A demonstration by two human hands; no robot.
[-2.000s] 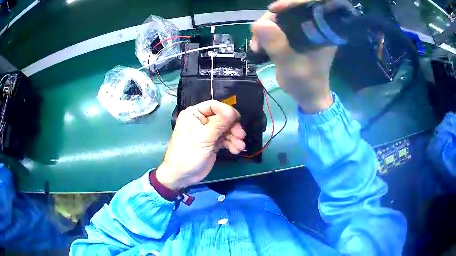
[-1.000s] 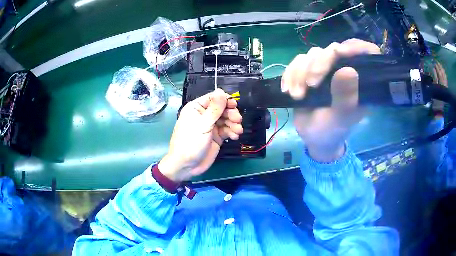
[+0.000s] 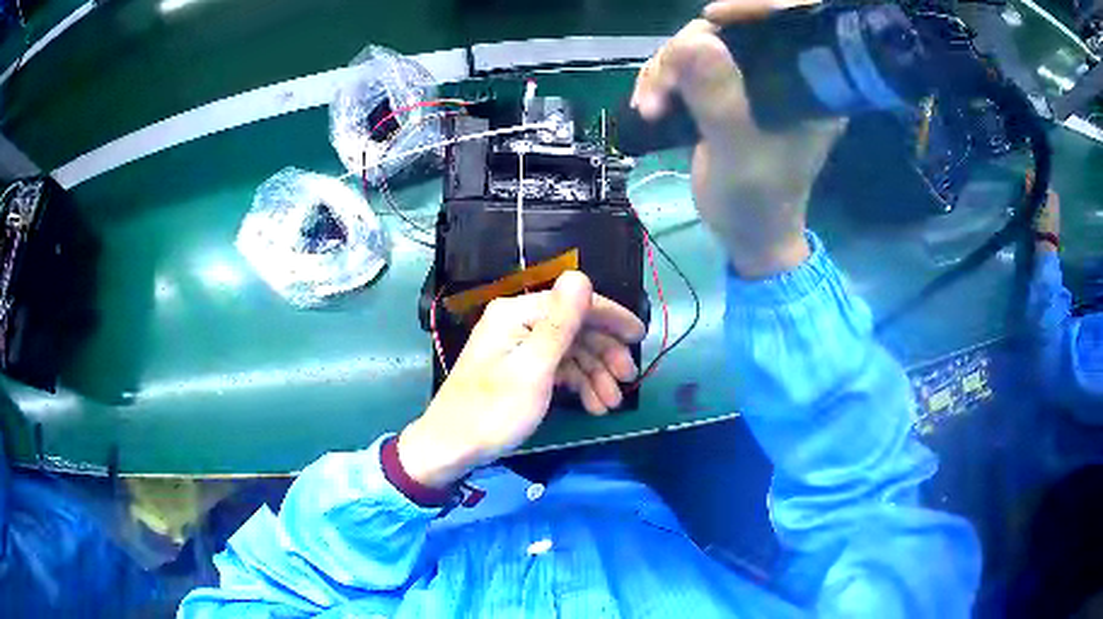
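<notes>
The black unit housing (image 3: 484,242) stands on the green bench in front of me, with an amber tape strip (image 3: 514,282) slanted across it and a thin white wire (image 3: 521,218) down its middle. My left hand (image 3: 520,369) is over the housing's lower part, fingers curled and thumb near the tape; whether it holds something tiny cannot be told. My right hand (image 3: 738,157) grips the thick black electric screwdriver (image 3: 810,67), slightly blurred, at the housing's upper right. The screwdriver's front end is near the unit's upper right corner; its tip is not clear.
Two clear crinkled plastic bundles (image 3: 312,236) lie left of the unit. A pale rail (image 3: 266,103) crosses behind. Another black unit (image 3: 36,278) stands far left. Red and black wires (image 3: 677,284) loop at the right. A board supply (image 3: 956,387) and another person's hand (image 3: 1046,212) are at the right.
The screwdriver and my right hand have moved up, from beside the housing's middle to its upper right. My left hand has moved lower, and more of the amber tape shows.
</notes>
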